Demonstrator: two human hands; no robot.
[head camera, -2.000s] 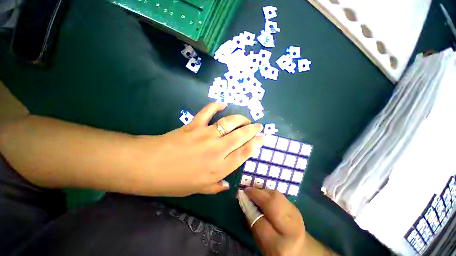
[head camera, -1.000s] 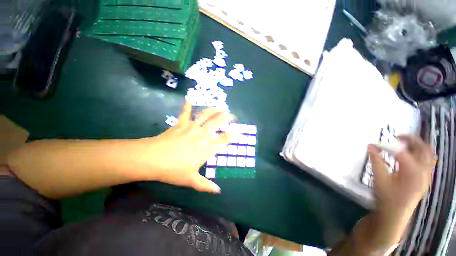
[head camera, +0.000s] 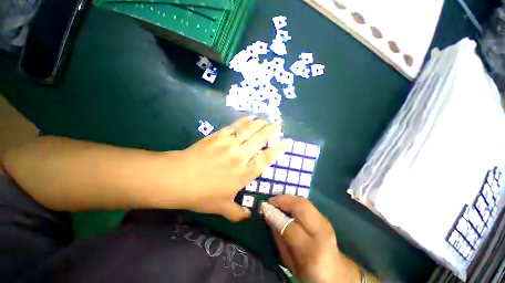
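Note:
The green board (head camera: 256, 210) lies flat below the centre, largely covered by rows of white square adhesive pieces (head camera: 294, 163) with dark purple edges. My left hand (head camera: 235, 163) lies palm down over the board's left part, fingers spread a little. My right hand (head camera: 302, 226), with a white wrap on one finger, has its fingertips at the bottom row, beside a square near the board's lower left. Whether a piece is between those fingertips cannot be seen. Loose backing pieces (head camera: 257, 83) lie scattered in a pile above my left hand.
A stack of green panels (head camera: 221, 33) stands at the upper left, beside a black phone (head camera: 50, 41). A perforated white board (head camera: 410, 27) lies at the top right. A thick stack of sticker sheets (head camera: 437, 143) lies at the right, its top sheet holding a partial grid.
My right hand was at the sticker sheets a second ago and is now back at the board's bottom row. My left hand stays on the board. The view has shifted.

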